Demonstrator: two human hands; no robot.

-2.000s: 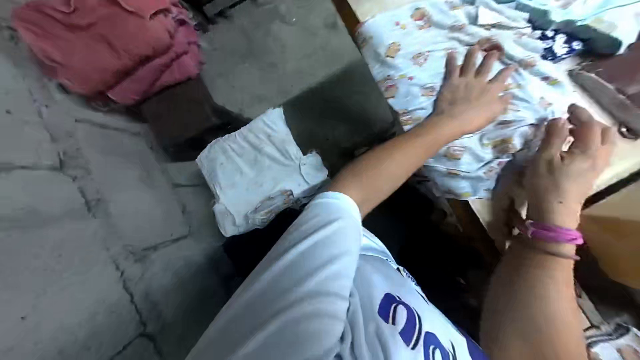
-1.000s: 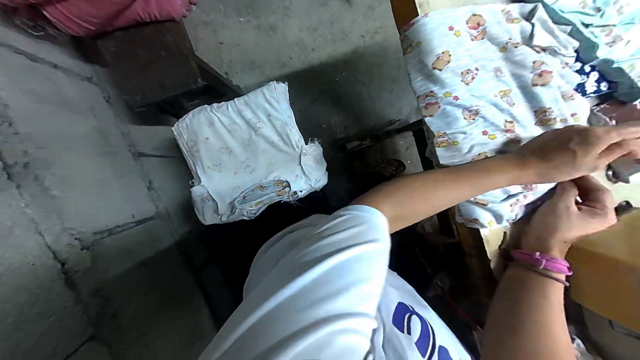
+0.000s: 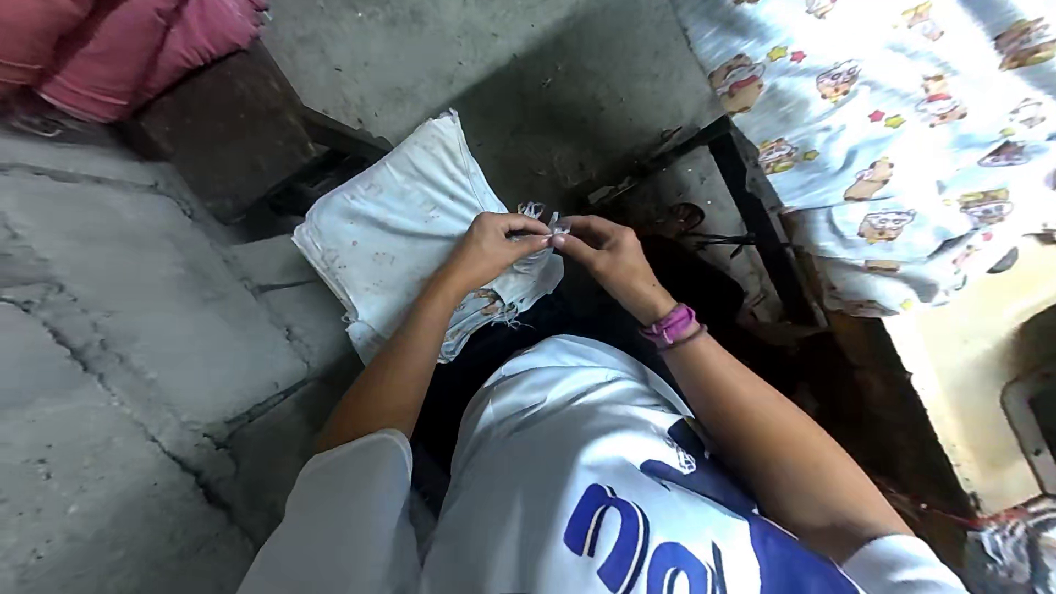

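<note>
My left hand (image 3: 499, 247) and my right hand (image 3: 606, 256) meet fingertip to fingertip, pinching a small whitish translucent thing (image 3: 558, 226) between thumbs and forefingers; it is too small to name. Pink bands (image 3: 670, 325) circle my right wrist. Beneath and to the left of my hands lies a stack of folded white cloth (image 3: 388, 223) with frayed edges and loose threads. Part of it is hidden by my left forearm. At the upper right, white fabric printed with cartoon animals (image 3: 874, 148) is spread over a table and hangs past its edge.
Red-pink cloth (image 3: 140, 49) is heaped on a dark wooden bench (image 3: 223, 124) at the upper left. A dark frame (image 3: 763, 214) stands under the pale tabletop (image 3: 949, 379) at right. The floor (image 3: 132, 330) is cracked concrete.
Both hands have moved from the printed fabric on the table to just above the white cloth stack. They now hold the small whitish thing between them. The view has shifted.
</note>
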